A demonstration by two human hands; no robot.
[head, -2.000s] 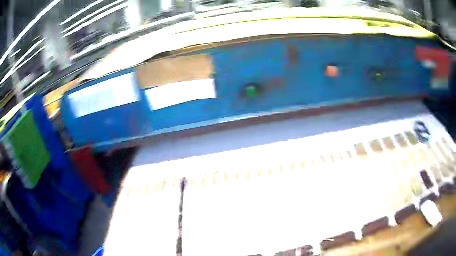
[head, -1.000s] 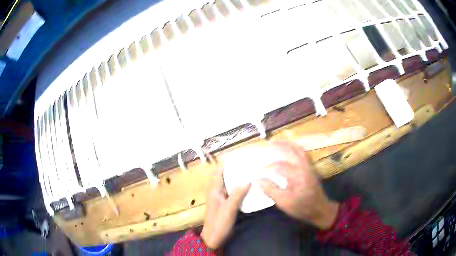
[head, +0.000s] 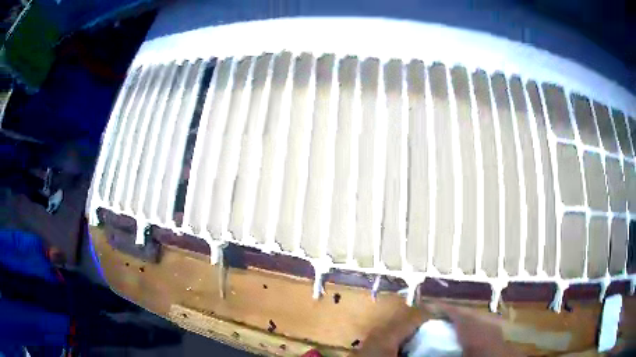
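My left hand point(head: 385, 336) and my right hand point(head: 478, 336) are blurred and cut off by the bottom edge. They are around a small white piece or stack point(head: 434, 339) over the wooden ledge; their fingers are hard to tell apart. A white offcut web point(head: 321, 268) with long narrow slots lies behind them, its short tabs hanging over the front edge. The tan cutting board point(head: 342, 160) shows through the slots.
The wooden front ledge point(head: 181, 279) runs along the bed, with dark red-brown blocks above it. A narrow white piece point(head: 610, 324) lies on it at right. Blue things point(head: 28, 279) stand at far left.
The view has turned and moved over the bed. Long tan slots now show across the middle, which looked white before. My hands are now lower in the picture, still at the white piece.
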